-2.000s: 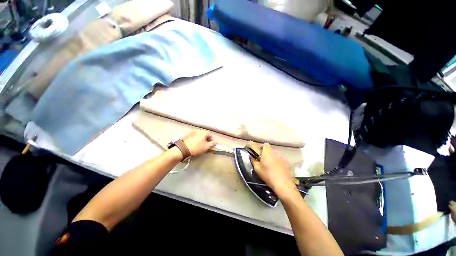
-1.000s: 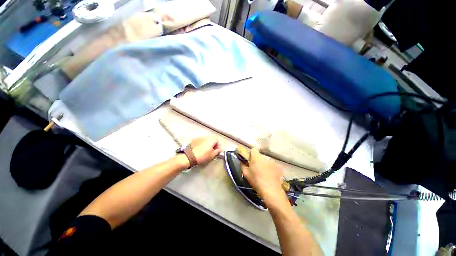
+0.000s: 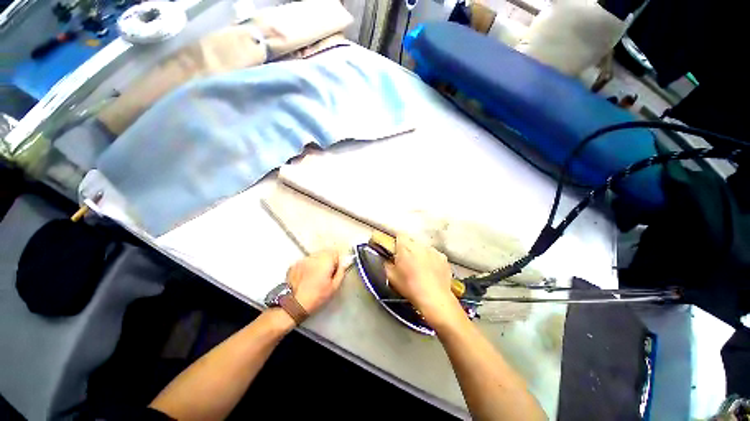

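Note:
My right hand (image 3: 418, 275) grips the tan handle of the steam iron (image 3: 380, 279), whose pointed tip faces up and left. The iron lies on the near edge of the beige fabric panels (image 3: 317, 220). My left hand (image 3: 316, 284), with a watch on the wrist, is closed just left of the iron's tip. A short bit of white tape (image 3: 349, 259) shows between its fingers and the tip. The long folded-back beige fabric (image 3: 395, 215) lies behind both hands. Whether my right hand also holds snips cannot be seen.
A light blue cloth piece (image 3: 222, 136) lies at left. A blue padded bolster (image 3: 526, 103) is at the back. Black hoses (image 3: 559, 226) rise from the iron to the right, over a dark mat (image 3: 604, 353). A white roll (image 3: 153, 20) is upper left.
My left hand has moved down and toward the table's front edge. The iron has shifted slightly left with my right hand. The hoses have swung higher. The view has turned since the earliest frame.

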